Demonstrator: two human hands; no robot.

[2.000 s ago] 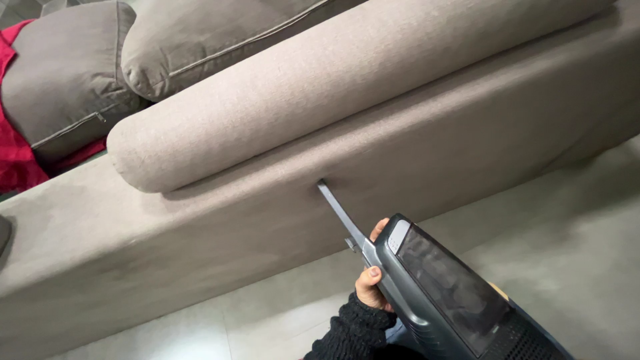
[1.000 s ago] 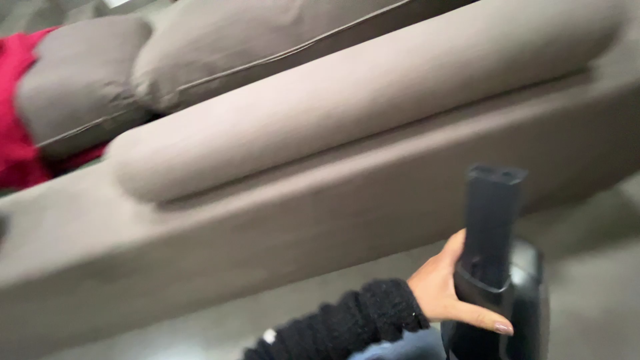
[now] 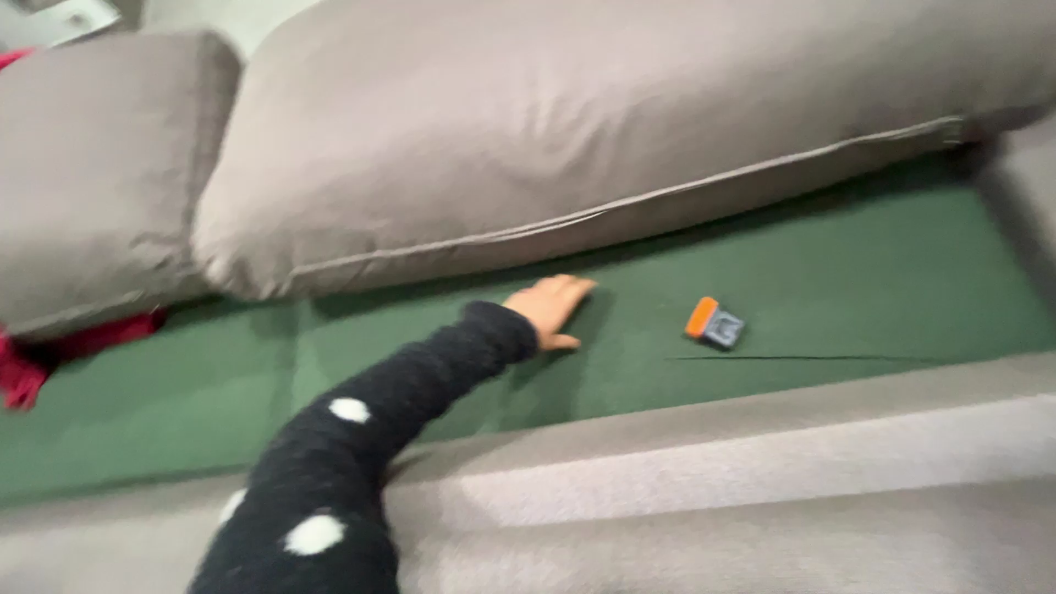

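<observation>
My left hand [image 3: 551, 312] is spread palm down over the green fabric seat base [image 3: 412, 351] of a sofa, its fingers pointing right and nothing in its grasp. Blur leaves it unclear whether it touches the fabric. To its right, a short distance from the fingers, a small orange and grey plastic part [image 3: 715, 323] lies on the green fabric. A black fuzzy sleeve with white dots covers my left arm. My right hand is out of view.
A large taupe back cushion [image 3: 561, 140] lies along the far side, beside another cushion [image 3: 107, 173] at the left. Red fabric [image 3: 21, 371] shows at the left edge. The sofa's taupe front edge [image 3: 726, 445] runs across the near side.
My left hand, earlier on a dark handheld vacuum cleaner, has let go and reaches over the sofa. The vacuum has left view. The green base and orange-grey part have come into view.
</observation>
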